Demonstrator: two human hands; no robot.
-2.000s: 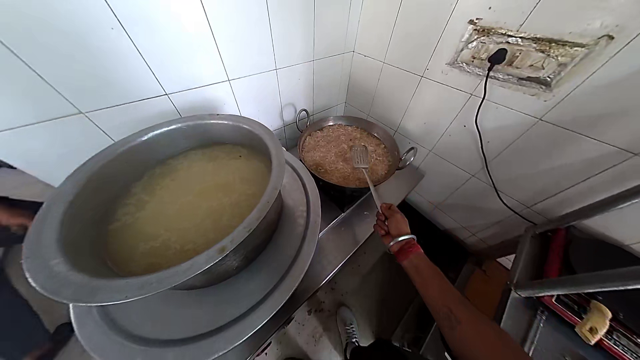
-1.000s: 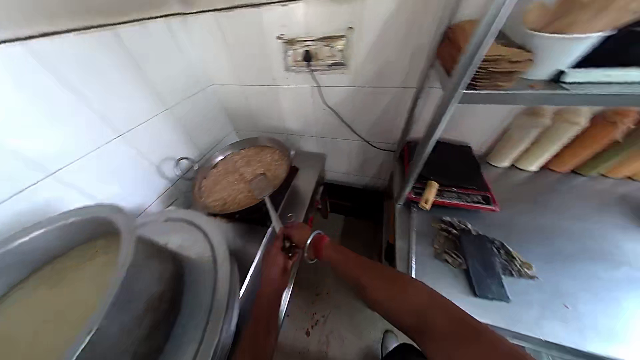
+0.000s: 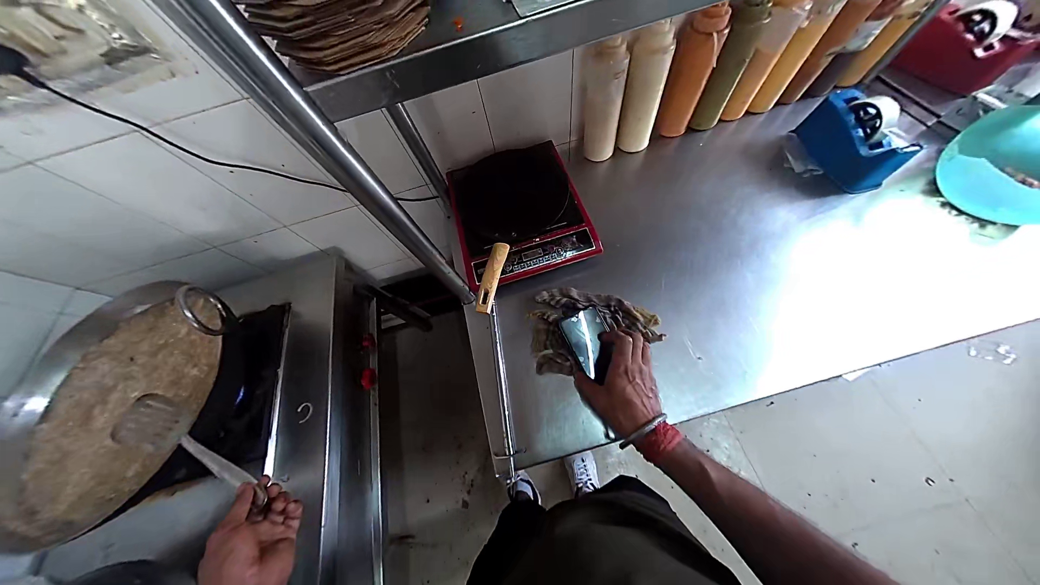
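Observation:
My left hand (image 3: 253, 532) holds the handle end of a slotted metal spatula (image 3: 215, 461), whose blade rests in the brown mixture in a wide metal pan (image 3: 122, 390) on a stove at the left. With a metal bangle and red thread at its wrist, my right hand (image 3: 624, 386) grips a smartphone (image 3: 587, 341). The phone lies over a crumpled cloth (image 3: 548, 357) on the steel table (image 3: 699, 244). A yellow-handled rod (image 3: 492, 278) lies along the table's left edge, near a red and black induction cooktop (image 3: 524, 211).
Filled squeeze bottles (image 3: 686, 73) line the wall. A blue tape dispenser (image 3: 853, 142) and a turquoise bowl (image 3: 995, 166) are at the right. A steel shelf (image 3: 487, 53) overhangs the table, its slanted post near the cooktop. A gap separates stove and table.
My right hand has left the spatula and now grips the phone on the cloth. My left hand holds the spatula at its handle end. The view has swung far to the right.

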